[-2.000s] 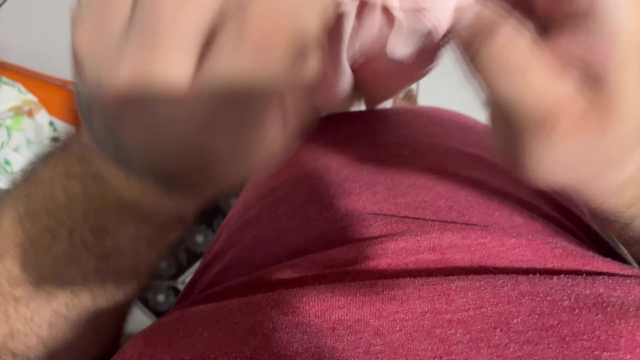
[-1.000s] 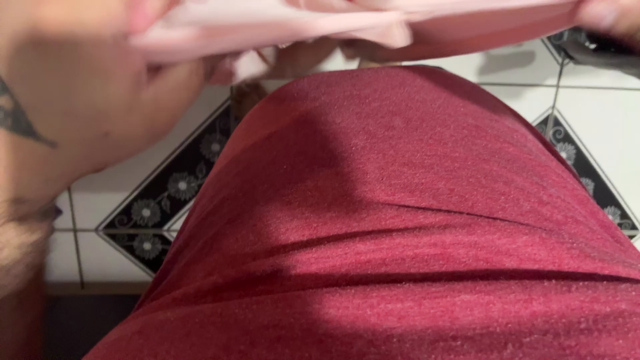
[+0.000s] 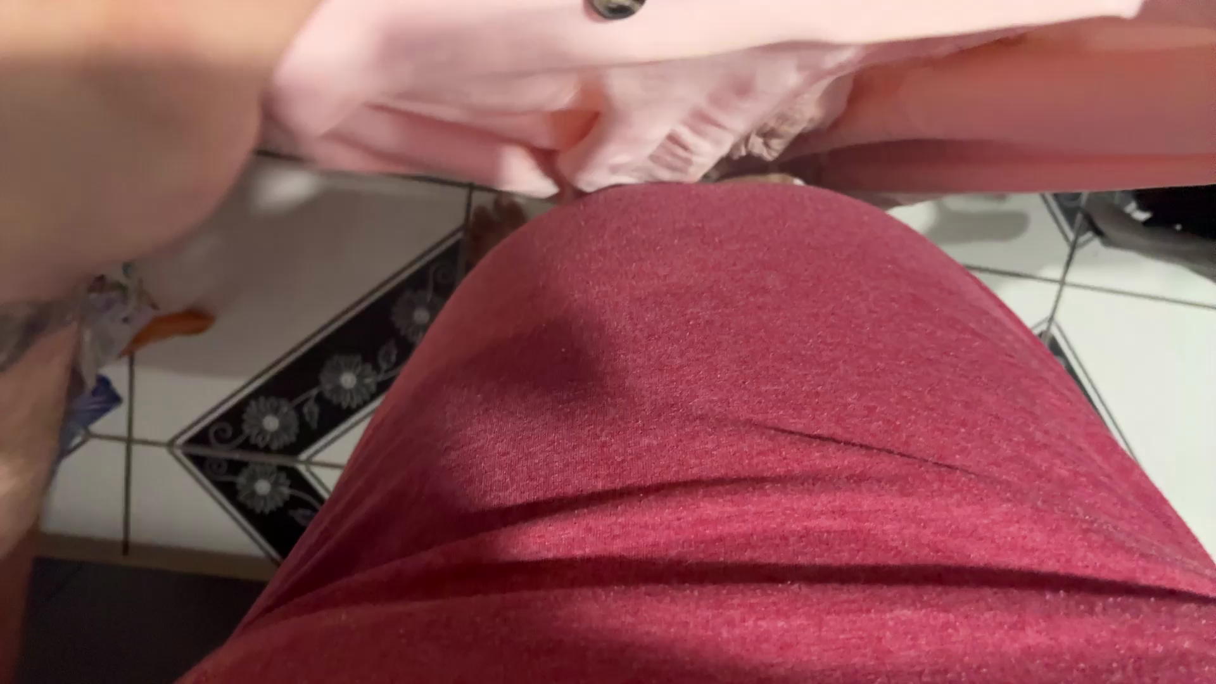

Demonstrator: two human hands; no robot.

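A pink cloth garment [image 3: 456, 85] stretches across the top of the view, with gathered folds near its middle and a dark round button [image 3: 616, 8] at the top edge. My left hand [image 3: 123, 142], large and blurred at the upper left, is against the garment's left end; its fingertips are beyond the frame, so its grip is hidden. My right hand is out of view. Below the garment, my red shirt [image 3: 722, 380] fills the centre.
The floor has white tiles [image 3: 1140, 370] with black floral diamond borders [image 3: 332, 380]. Crumpled printed material with orange and blue parts [image 3: 109, 332] lies at the left. A dark object [image 3: 1168, 218] is at the right edge.
The pink garment was bunched between both hands two seconds ago and now spreads wide across the top. My right hand has left the view.
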